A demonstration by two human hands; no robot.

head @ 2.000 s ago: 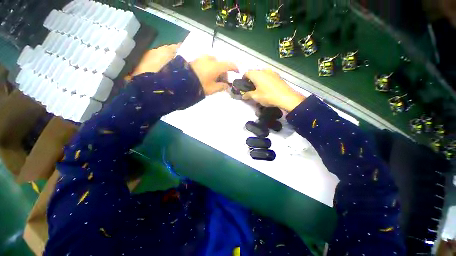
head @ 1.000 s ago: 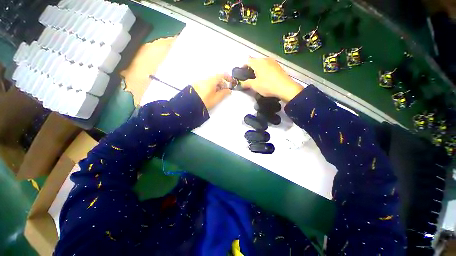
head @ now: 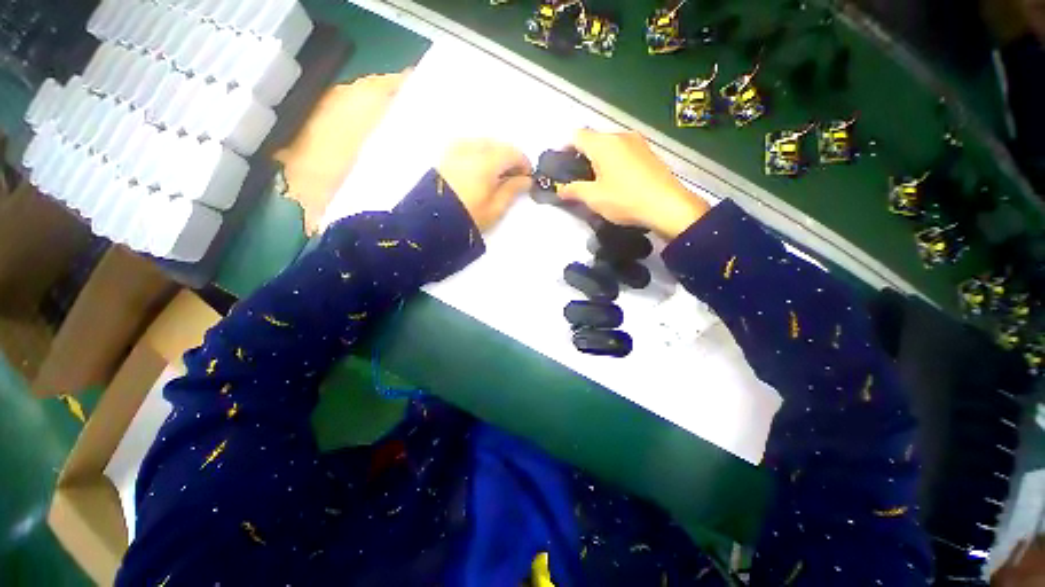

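My right hand (head: 628,178) is closed on a dark, partly assembled unit (head: 562,169) above the white work sheet (head: 481,266). My left hand (head: 490,181) is at the unit's left side, fingertips together against it; a small pale and dark detail shows between the hands. What exactly the left fingertips pinch is too small to tell. Several black capsule-shaped housing pieces (head: 594,313) lie in a row on the sheet, just below my right hand.
Rows of wired circuit boards (head: 694,103) stand on the green belt (head: 791,75) behind a pale rail (head: 791,229). White ridged blocks (head: 172,126) are stacked at left, beside torn tan paper (head: 332,138). An open cardboard box (head: 86,459) is below left. Dark ribbed rows (head: 963,436) are at right.
My left hand has moved from farther left to the unit's side. The thin dark tool seen near it earlier no longer shows. The circuit boards have shifted to the right.
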